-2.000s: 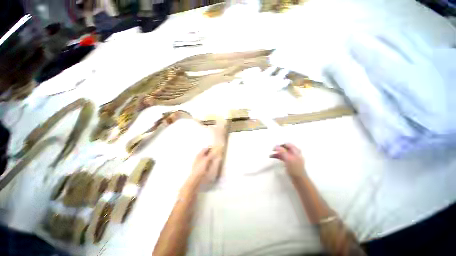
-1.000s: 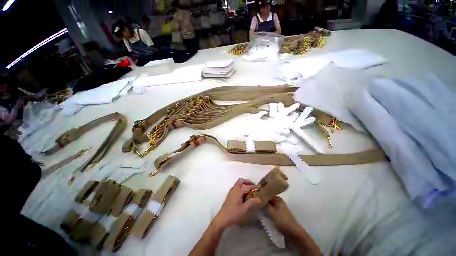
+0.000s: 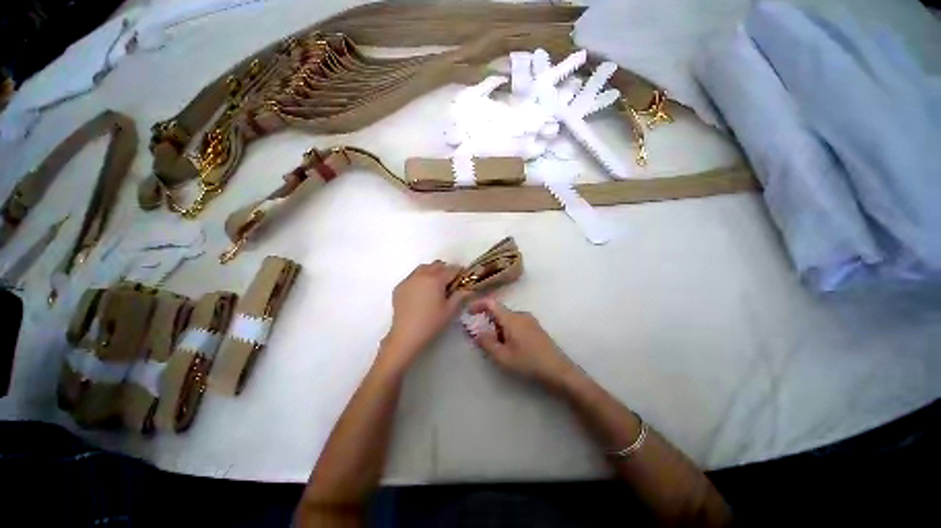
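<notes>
A folded khaki strap bundle (image 3: 493,264) is in my left hand (image 3: 421,301), its looped end pointing up and right, with gold metal showing along its side. My right hand (image 3: 516,338) is just below, its fingers on a white paper band (image 3: 478,324) at the bundle's lower part. How far the band goes round the bundle is hidden by my fingers. A banded strap bundle (image 3: 504,171) lies mid-table beside the heap of white paper strips (image 3: 537,119). Several banded bundles (image 3: 248,328) lie in a row at the left.
A long pile of webbing straps (image 3: 361,93) with gold hooks lies at the far side. Single straps lie stretched across mid-table (image 3: 660,190) and curved at the left (image 3: 103,134). A large pale lilac stack of sheets (image 3: 805,155) is at the right. Gold hardware (image 3: 647,113) lies near the strips.
The view has tilted down. The loose strap seen in my left hand earlier is now a folded bundle. The white strip that hung below it a second ago is now gathered at my right fingers.
</notes>
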